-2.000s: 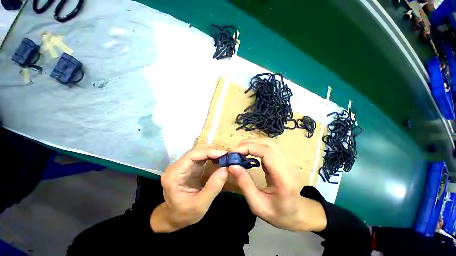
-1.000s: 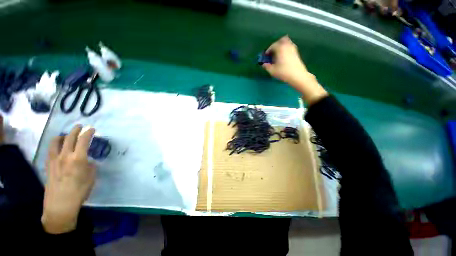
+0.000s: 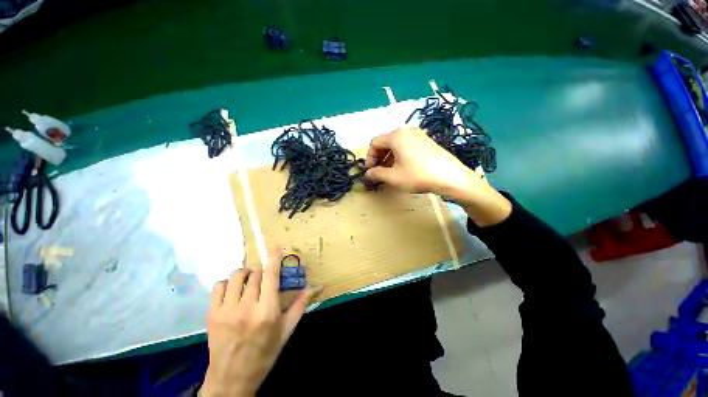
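A dark blue mini bag (image 3: pixel 293 277) with a thin arched handle is at the cardboard's near left edge. My left hand (image 3: pixel 252 318) has it between index finger and thumb. My right hand (image 3: pixel 411 167) has its fingertips closed on dark handle strips at the right side of the main handle pile (image 3: pixel 314 167); how many strips it grips is hidden. The side handle pile (image 3: pixel 458 128) is partly behind my right hand. The cardboard mat (image 3: pixel 365 240) lies under the work.
Another mini bag (image 3: pixel 34 278) lies on the white sheet (image 3: pixel 140 271) at left, below the scissors (image 3: pixel 35 198) and white bottles (image 3: pixel 37 143). A small handle bundle (image 3: pixel 213 133) lies at the sheet's far edge. More mini bags (image 3: pixel 334 49) lie on the dark green surface beyond.
My right hand has come back from the dark green surface to the handles, without the bag it held. My left hand has moved from the sheet's left to the cardboard with a mini bag.
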